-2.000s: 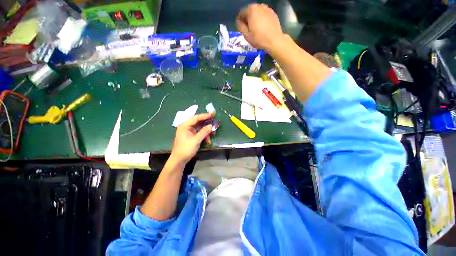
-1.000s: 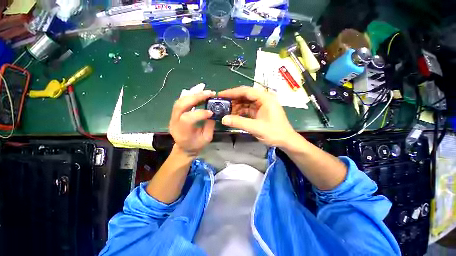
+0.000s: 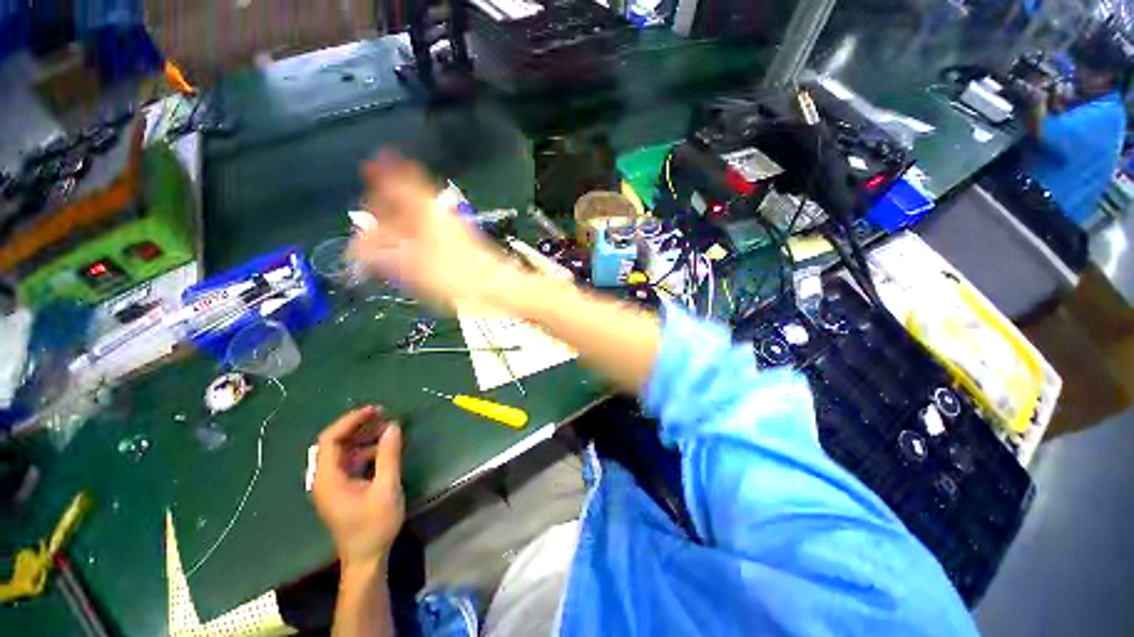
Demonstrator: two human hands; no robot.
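Observation:
My left hand is low over the front edge of the green bench, with thumb and fingers curled but apart. No object shows in it. My right hand is stretched forward over the back of the bench, near the right blue bin, and is motion-blurred. Whether it holds anything cannot be told. The small black device is not visible. A yellow screwdriver lies on the bench between my hands and the front edge. Thin silver tweezers lie partly across white paper.
A blue parts bin and clear cup stand at left. A round white part lies nearby. A blue bottle and cables stand at right. Black trays are at lower right. A person in blue sits far right.
The view has swung right. My hands have separated; my right hand has moved forward across the bench. The black device held between both hands is no longer visible.

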